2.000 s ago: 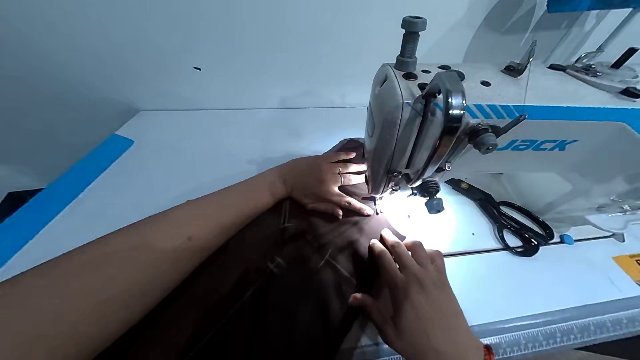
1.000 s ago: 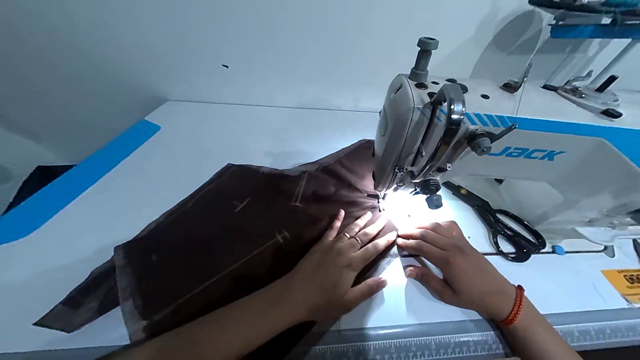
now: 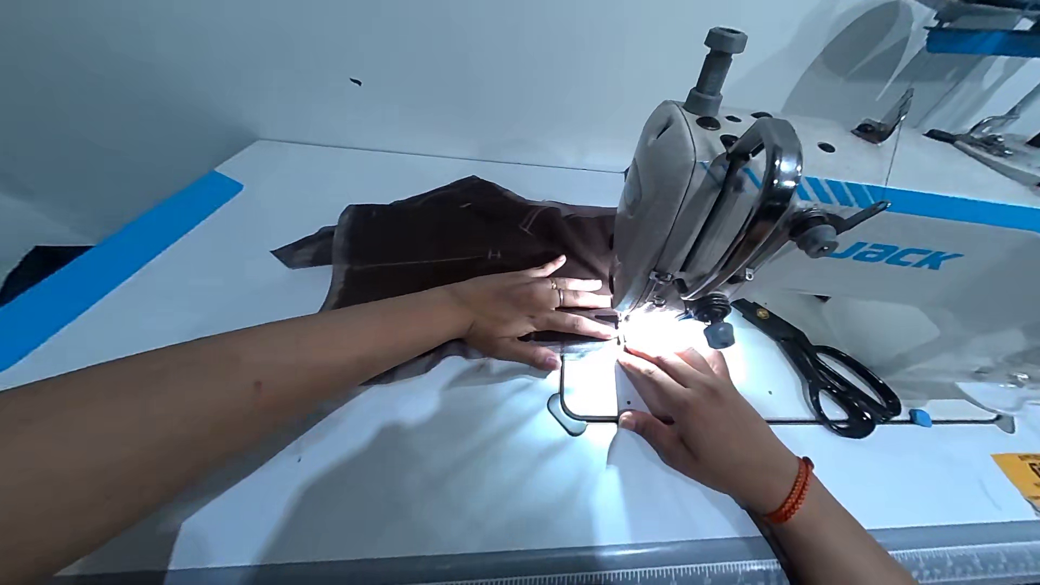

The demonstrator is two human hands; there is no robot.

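Dark brown fabric (image 3: 431,244) with pale chalk marks lies on the white sewing table, its right edge running under the head of a Jack sewing machine (image 3: 666,187). My left hand (image 3: 536,313) presses flat on the fabric with its fingers spread, fingertips close to the needle area. Just right of the brightly lit presser foot, my right hand (image 3: 691,398) rests palm down, its fingertips beside the needle and its thumb on the table. The needle and foot are mostly lost in glare. A red beaded bracelet (image 3: 792,491) circles my right wrist.
Black-handled scissors (image 3: 845,390) lie under the machine's arm, right of my right hand. A measuring scale (image 3: 942,561) runs along the table's front edge. Blue tape (image 3: 122,260) marks the left edge, and a white wall (image 3: 455,73) rises behind. A yellow label (image 3: 1020,475) sits at the far right.
The fabric has swung round, from reaching toward the front left to lying behind my left forearm. My left hand now lies left of the needle area; a second ago it was in front of it.
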